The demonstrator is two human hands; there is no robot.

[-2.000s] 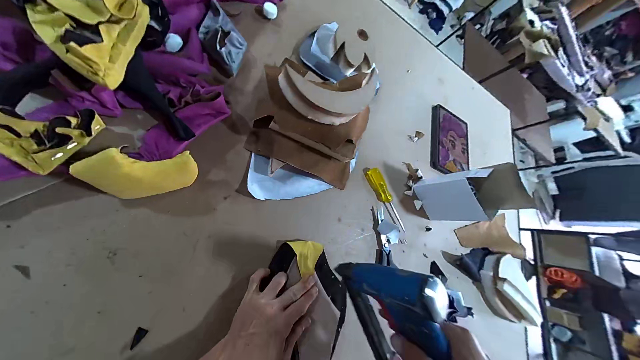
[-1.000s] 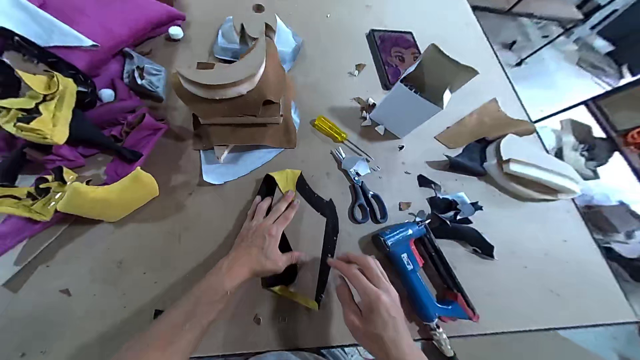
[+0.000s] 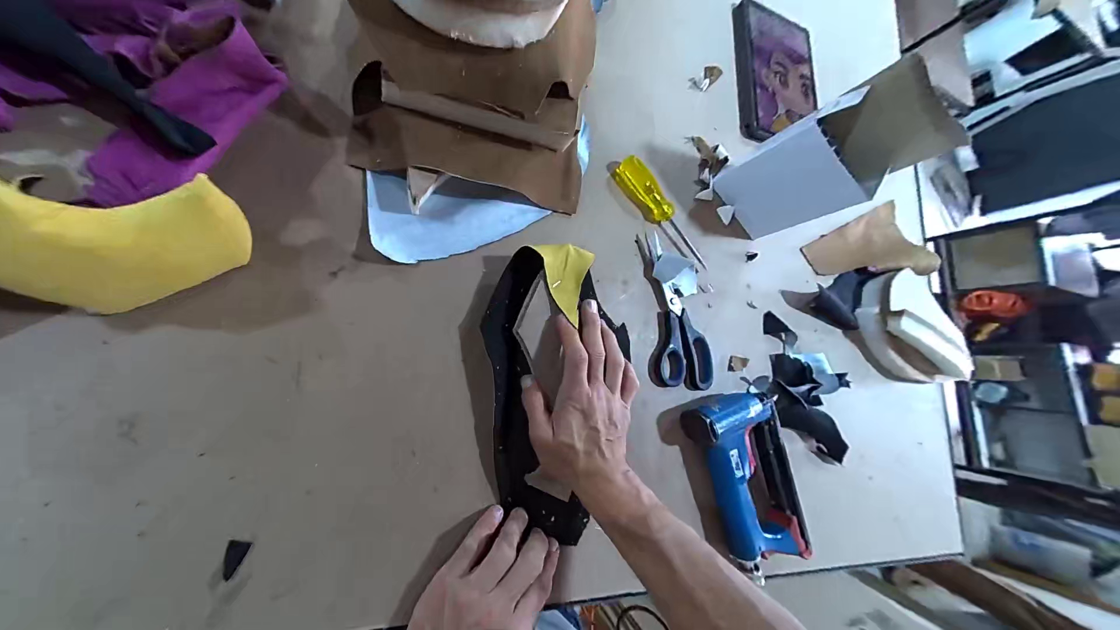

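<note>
A frame-like piece edged in black fabric, with a yellow fabric corner [image 3: 564, 267], lies on the worktable. Small staples dot its black border [image 3: 506, 411]. Across its right side and middle rests my right hand [image 3: 582, 407], fingertips near the yellow corner and thumb at the inner edge. My left hand [image 3: 499, 569] touches the near black end with its fingertips. Neither hand grips a tool. To the right lies a blue pneumatic stapler [image 3: 735, 477] on its side. Scissors with dark handles [image 3: 681, 337] and a yellow-handled screwdriver [image 3: 644, 188] are farther up, right of the piece.
Brown upholstery pieces [image 3: 490, 131] sit at the top centre. Yellow padded fabric [image 3: 131, 241] and purple fabric [image 3: 210, 87] are at the left. At the right are an open white carton [image 3: 787, 179], a dark-framed picture [image 3: 777, 70], foam pieces [image 3: 919, 328] and black scraps [image 3: 801, 407].
Two seconds ago my right hand held the stapler; one second ago it lay on the table. My right hand has since moved onto the piece, and my left hand to its near end.
</note>
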